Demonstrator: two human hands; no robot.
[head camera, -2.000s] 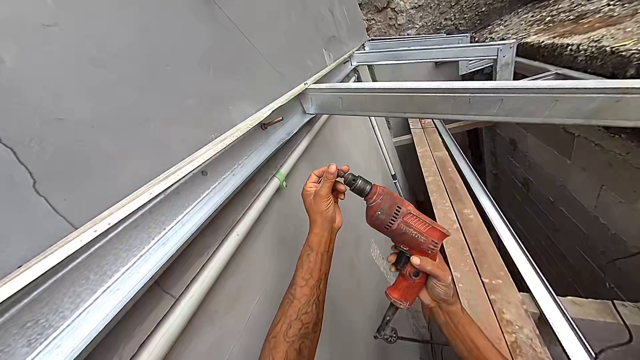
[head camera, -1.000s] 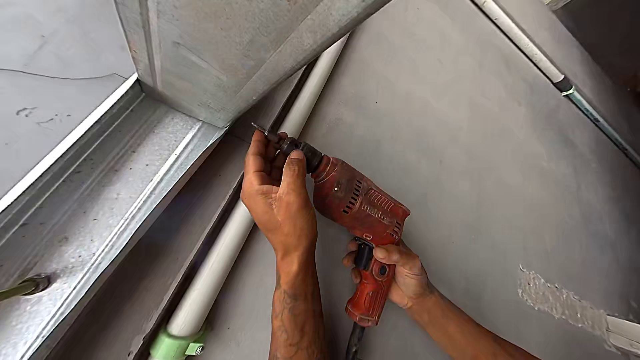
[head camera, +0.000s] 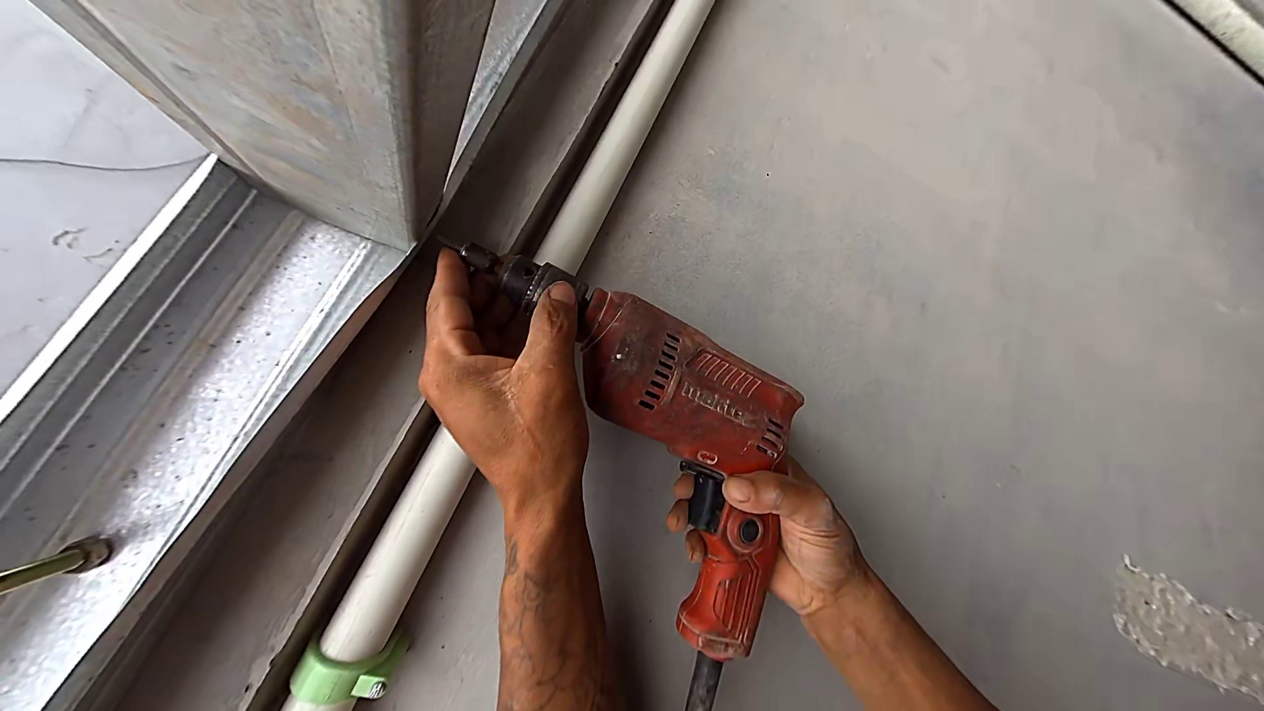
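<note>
A worn red Makita corded power drill (head camera: 691, 385) lies across the middle of the view, its chuck toward the upper left. My right hand (head camera: 780, 523) grips its handle, thumb by the black trigger. My left hand (head camera: 513, 375) holds the black chuck (head camera: 533, 281), thumb on top and index finger along the bit holder (head camera: 479, 257). The tip is at the edge where a galvanized steel beam (head camera: 296, 109) meets a long galvanized steel channel (head camera: 197, 425); whether it touches cannot be told.
A white pipe (head camera: 405, 543) runs diagonally behind my left hand, with a green clamp (head camera: 346, 676) around it. A bolt or rod (head camera: 59, 563) sticks out of the channel at lower left. The grey wall (head camera: 948, 296) bears a rough patch (head camera: 1185, 632).
The drill and both hands have come from below the open framework up to the joint of beam and channel. The view has moved much closer to that joint.
</note>
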